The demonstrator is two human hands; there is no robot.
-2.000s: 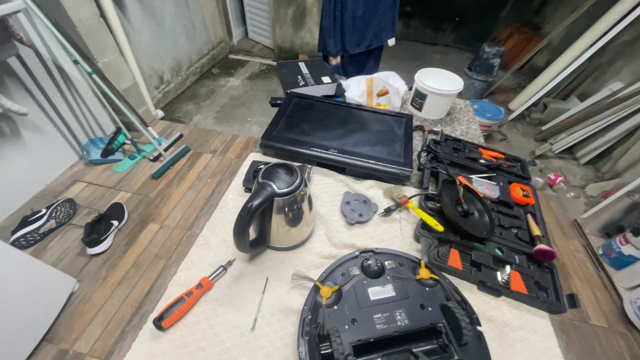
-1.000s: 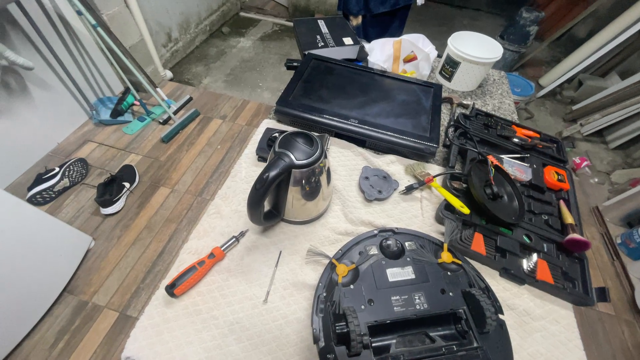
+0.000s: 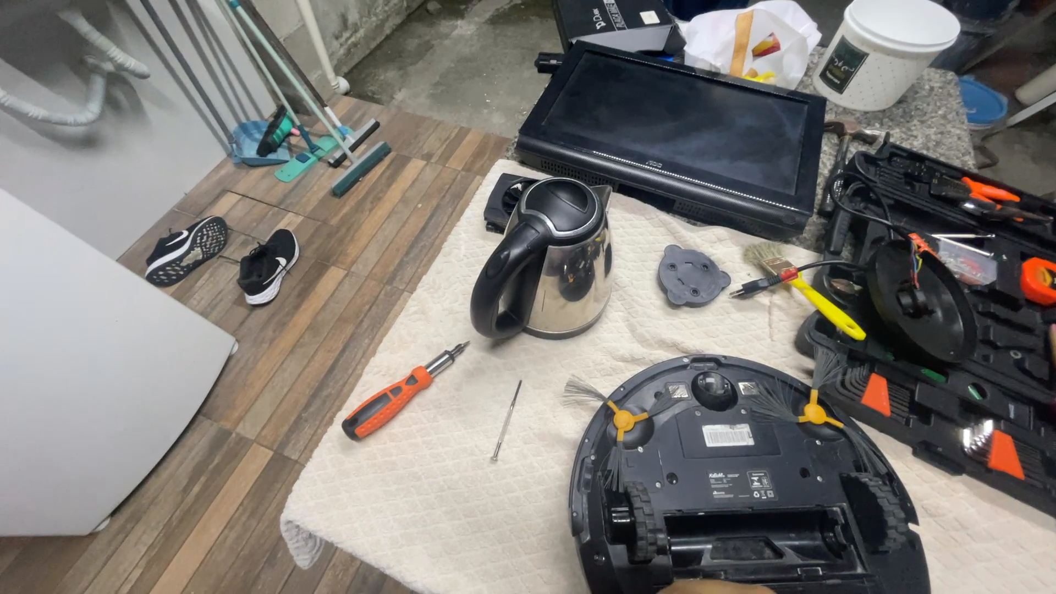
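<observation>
Neither my left hand nor my right hand can be made out; a small skin-toned sliver at the bottom edge, by the robot vacuum, is too little to identify. The robot vacuum [image 3: 726, 495] lies upside down, brushes and wheels upward. Left of it are a thin metal rod [image 3: 506, 421] and an orange-and-black screwdriver [image 3: 404, 393]. A steel electric kettle [image 3: 569, 264] stands upright behind them. To its right lie a grey plastic disc with lobes [image 3: 693, 276], a yellow-handled paintbrush [image 3: 827, 307] and a black round base with exposed wires [image 3: 922, 301].
A cream cloth [image 3: 412, 495] lies under these things. Behind are a flat monitor [image 3: 676, 124], a white bucket [image 3: 883, 58] and a hammer [image 3: 854, 132]. An open black tool case [image 3: 924, 392] is at right. Shoes [image 3: 268, 266] and brooms [image 3: 360, 169] are on the floor at left.
The skin-toned sliver has appeared at the bottom edge beside the robot vacuum. The view has shifted; the laid-out objects show no plain change.
</observation>
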